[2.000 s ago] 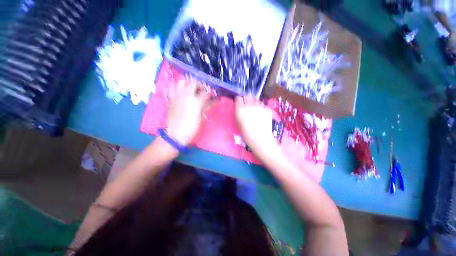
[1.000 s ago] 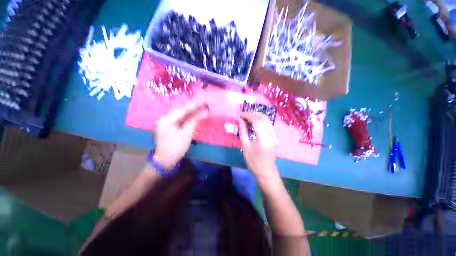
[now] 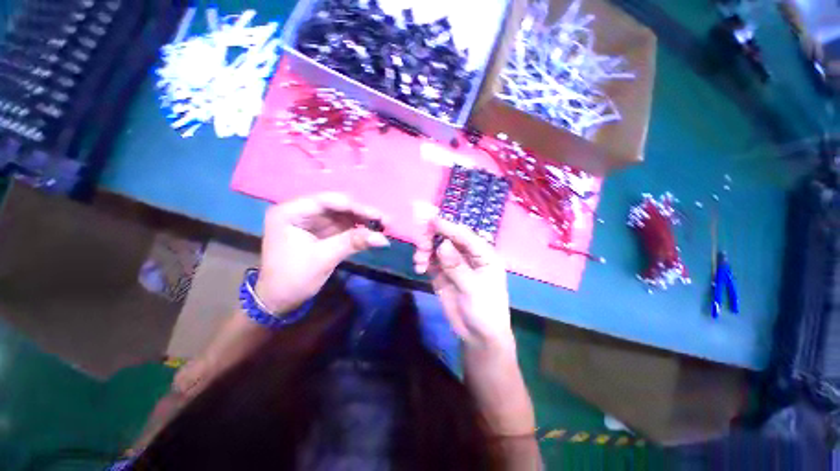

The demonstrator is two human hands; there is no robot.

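Note:
A dark PCB panel (image 3: pixel 476 195) with rows of small units lies on the red-pink mat (image 3: pixel 391 179). My left hand (image 3: pixel 299 253) is left of the panel, thumb and index finger pinching a small black component (image 3: pixel 373 224). My right hand (image 3: pixel 468 276) is at the panel's near edge, its fingertips closed on a small dark piece (image 3: pixel 438 241), which looks like another black component and is mostly hidden. The white parts box (image 3: pixel 373 86), heaped with black parts, stands behind the mat.
A brown box (image 3: pixel 562 145) of white strips stands right of the parts box. Loose red wires (image 3: pixel 318 115) lie on the mat. White strips (image 3: pixel 216 78) and a black rack (image 3: pixel 55 74) are left. Bundled red wires (image 3: pixel 659 241) and a blue-handled tool (image 3: pixel 725 287) are right.
Both hands have drawn back from the white parts box toward the mat's near edge. The fingertips are now pinched, and the panel is uncovered more than before. The view has shifted slightly.

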